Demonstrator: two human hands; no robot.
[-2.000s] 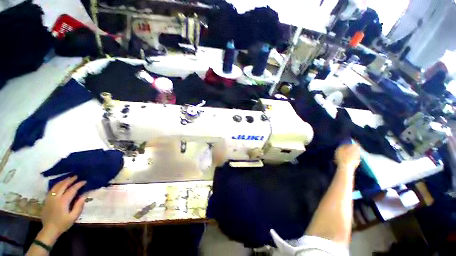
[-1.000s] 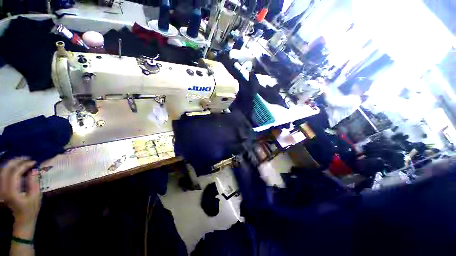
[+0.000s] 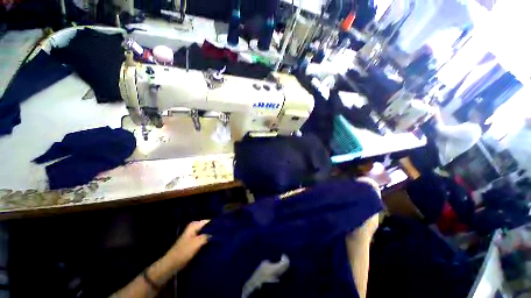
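A large navy cloth panel (image 3: 279,233) is spread in front of me over my lap, below the table edge. My left hand (image 3: 195,236) holds its left upper corner. My right hand (image 3: 372,181) is at its far right corner; the fingers are mostly hidden by the cloth. A pale patch (image 3: 266,275) shows at the panel's lower part. A navy curved piece (image 3: 93,152) lies on the table left of the needle area. The white sewing machine (image 3: 215,96) stands behind the panel.
A dark garment heap (image 3: 279,163) hangs at the table edge below the machine head. A teal basket (image 3: 344,138) stands right of the machine. Dark cloth (image 3: 96,61) lies behind the machine's left end. The table (image 3: 157,176) has a worn front edge. Dark piles lie at the right.
My left hand has left the curved navy piece and moved right to the large panel. The panel, a blurred dark mass at the right before, is now spread between my hands. The view has turned.
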